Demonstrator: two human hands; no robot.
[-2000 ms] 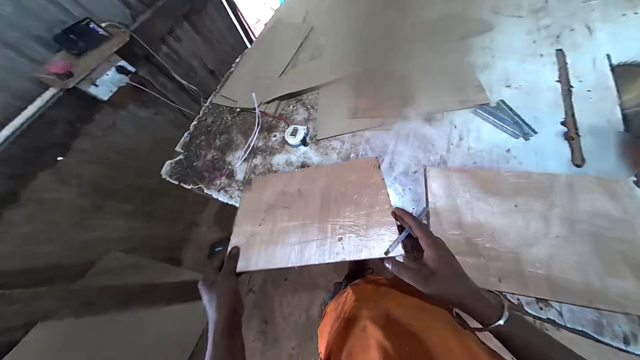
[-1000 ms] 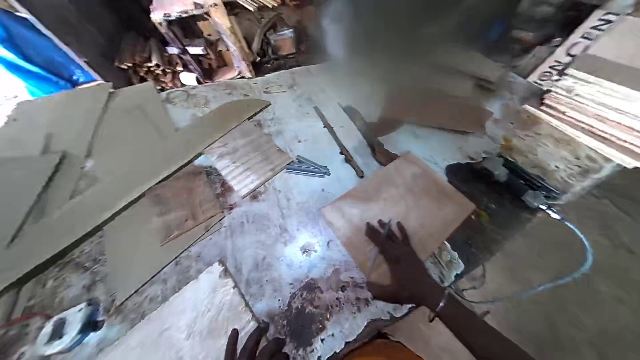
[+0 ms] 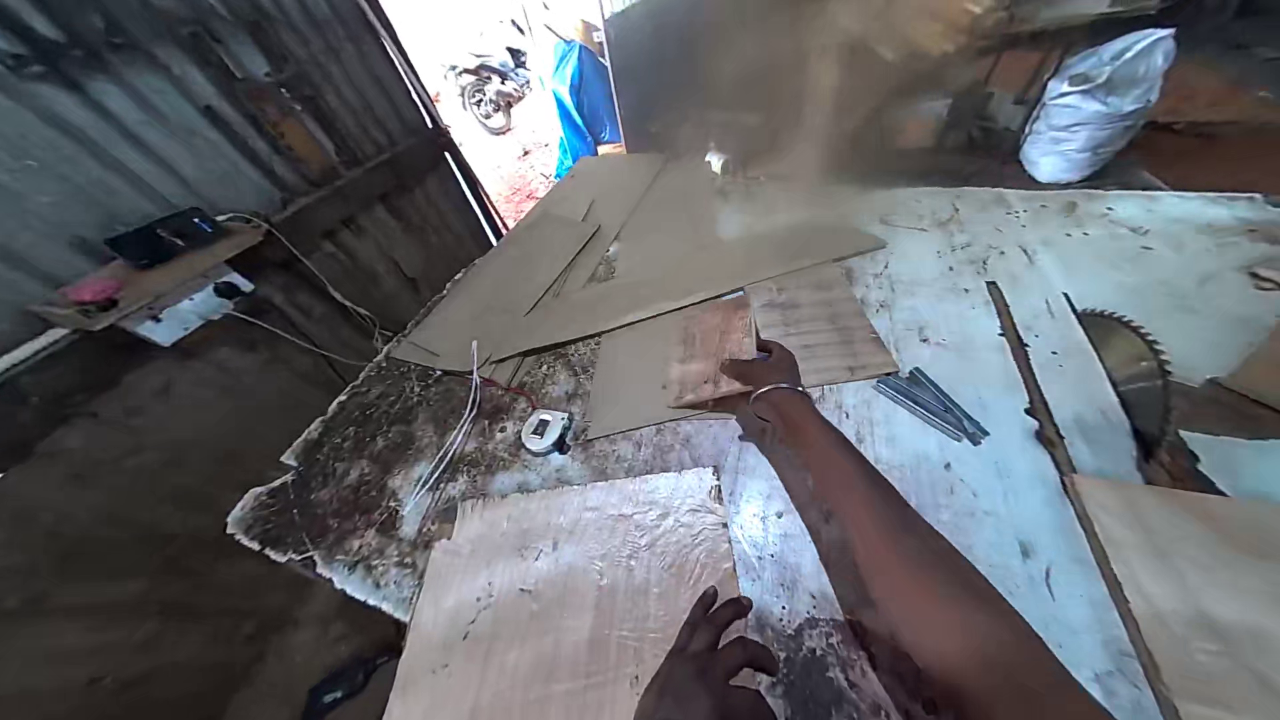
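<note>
My right hand (image 3: 768, 370) reaches across the bench and grips the right edge of a small reddish plywood piece (image 3: 708, 345), its thumb on top. A small blue thing shows by its fingers; I cannot tell what it is. Another thin wood piece (image 3: 815, 320) lies just right of it, and brown sheets (image 3: 640, 290) lie behind and under. My left hand (image 3: 710, 660), fingers spread, is at the right edge of a larger pale plywood board (image 3: 570, 590) near me; whether it touches the board is unclear. A tape measure (image 3: 546, 432) lies beyond that board.
Metal strips (image 3: 930, 405) lie right of my right hand. Farther right are a narrow wood strip (image 3: 1030, 380), a toothed circular saw blade (image 3: 1125, 365) and another plywood board (image 3: 1190, 570). White wires (image 3: 450, 440) lie near the bench's ragged left edge (image 3: 290, 500).
My right hand has left the plywood board it touched one second ago and now grips the small reddish piece. The view has swung left.
</note>
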